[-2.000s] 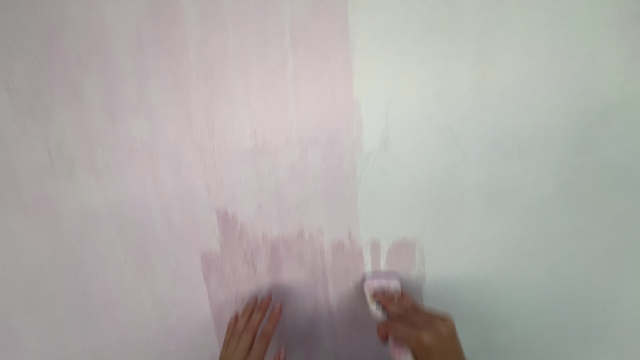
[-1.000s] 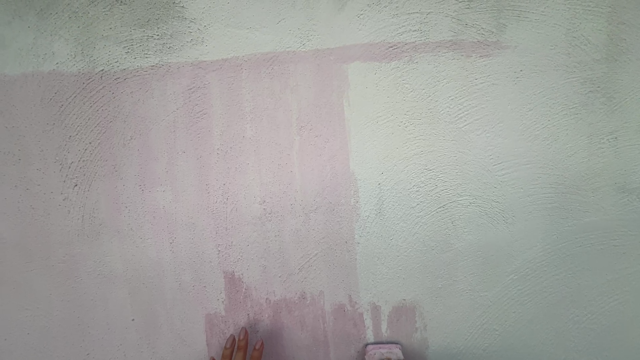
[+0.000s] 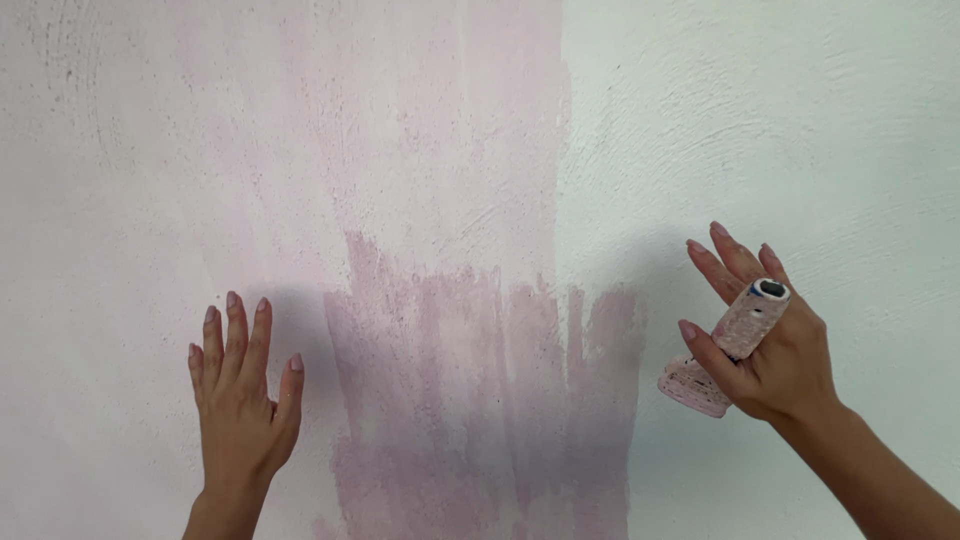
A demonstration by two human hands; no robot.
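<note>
My left hand (image 3: 241,397) is spread with its fingers apart and holds nothing, at the lower left before the wall. At the right, my right hand (image 3: 780,352) has a paint-smeared brush (image 3: 750,319) lodged between thumb and palm, its other fingers extended. The brush handle's hollow end points up and right, and the pink-coated head points down and left. Between my hands, darker pink paint (image 3: 465,390) covers the wall in uneven vertical strokes. Whether either hand touches the wall is not clear.
The rough plaster wall (image 3: 750,135) fills the view. Pale pink paint (image 3: 420,112) covers its upper left and middle, ending at a near-vertical edge. Right of that edge the surface is whitish green. Soft shadows fall near both hands.
My right hand has moved right, off the darker pink patch, and its fingers have spread around the brush. My left hand has moved left of that patch.
</note>
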